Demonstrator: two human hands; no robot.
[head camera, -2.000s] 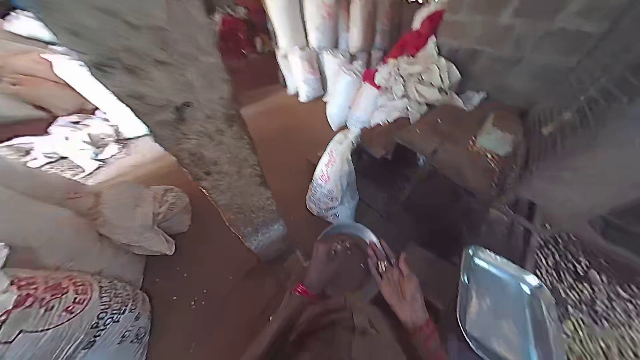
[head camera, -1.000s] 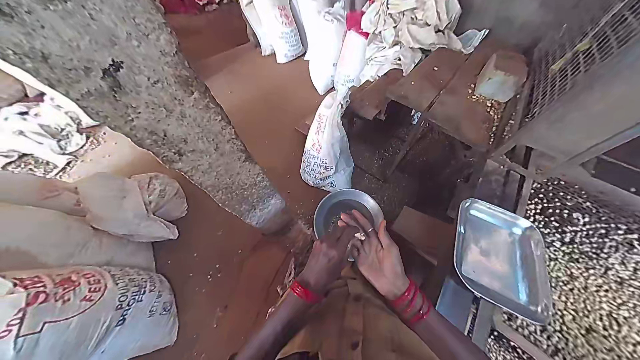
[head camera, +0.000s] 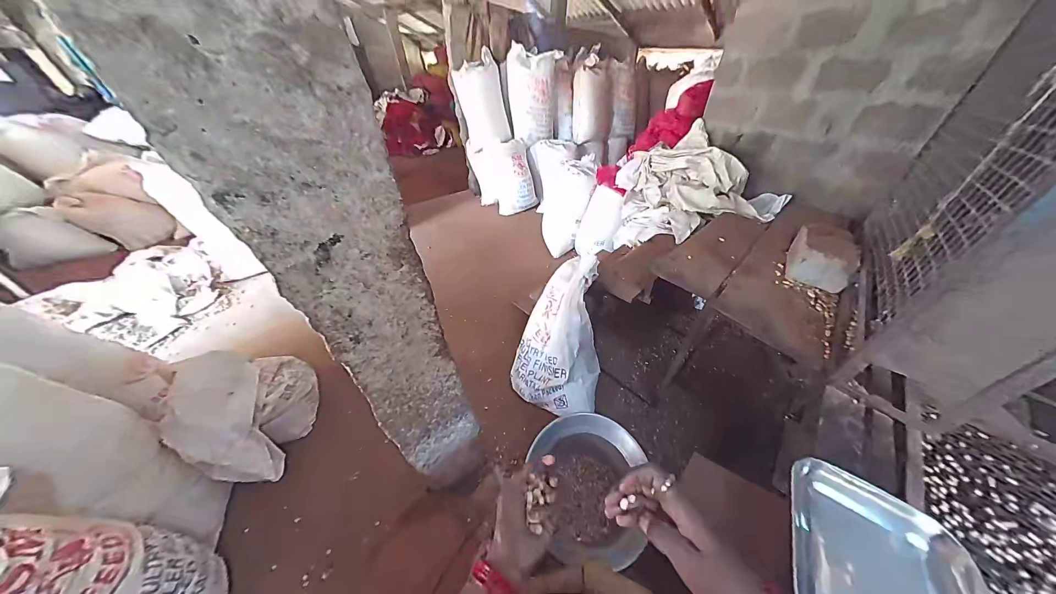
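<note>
A round metal bowl (head camera: 587, 426) with dark brown bits in its bottom lies below both hands. My left hand (head camera: 521, 511) is palm up over the bowl's left side and holds several small pale nuts or kernels; a red bangle is at its wrist. My right hand (head camera: 652, 511) is over the bowl's right side, its fingers bent around a few small whitish pieces at the fingertips. A rectangular metal tray (head camera: 883, 528) lies to the right of my right hand. A tied white woven sack (head camera: 558, 346) stands just beyond the bowl.
A concrete pillar (head camera: 330, 223) rises at the left, with large filled sacks (head camera: 91, 429) beside it. A wooden bench (head camera: 742, 256) with cloths and a block (head camera: 822, 257) is ahead right. Wire mesh (head camera: 973, 198) and a bed of dark and white pieces (head camera: 990, 503) lie at the right.
The hands were close together over the bowl one second ago; now they are apart, and pale pieces show in my left palm. The view has tilted up.
</note>
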